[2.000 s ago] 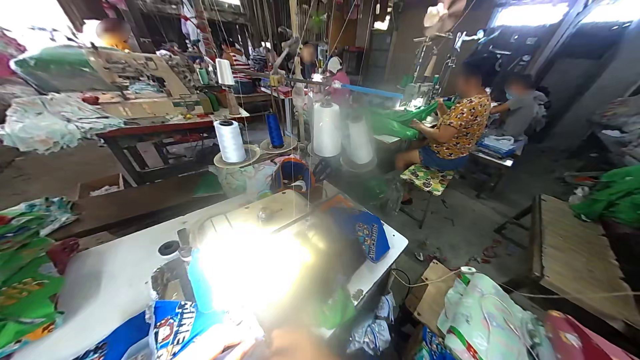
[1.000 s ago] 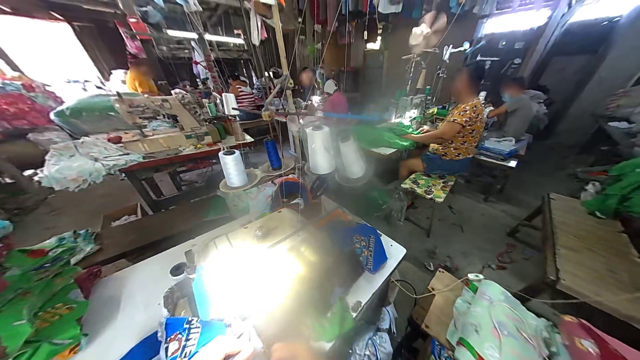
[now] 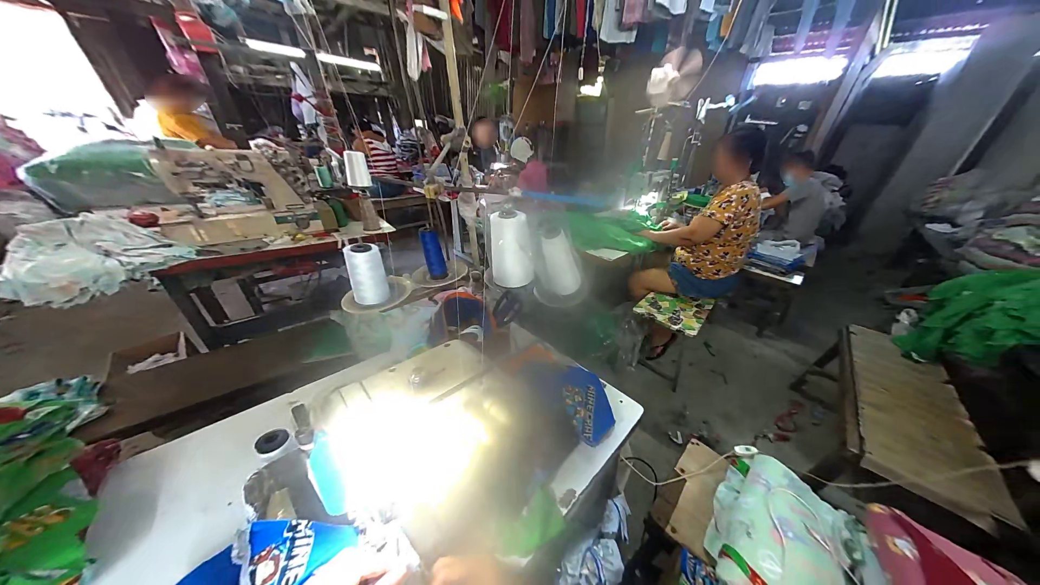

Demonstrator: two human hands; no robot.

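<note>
Blue printed cloth point(image 3: 284, 552) lies at the front of a white sewing table point(image 3: 171, 479). My left hand point(image 3: 370, 575) seems to be just visible at the bottom edge, beside this cloth and some pale material; its fingers cannot be made out. A blurred part of my right hand point(image 3: 467, 570) shows below the glare, and its grip is hidden. Very bright lamp glare covers the middle of the sewing machine point(image 3: 439, 366). A small dark-topped spool point(image 3: 272, 443) stands left of the machine. Another blue printed piece point(image 3: 589, 406) lies at the table's right end.
White thread cones point(image 3: 367, 275) and a blue cone point(image 3: 433, 253) stand behind the table. Green printed cloth point(image 3: 41, 512) is heaped at left. A filled plastic bag point(image 3: 784, 520) sits at right. A person point(image 3: 719, 231) sits at another machine; a wooden bench point(image 3: 918, 422) stands further right.
The view has tilted upward, and less of my right hand shows at the bottom edge. The blue printed cloth is still at the front of the table.
</note>
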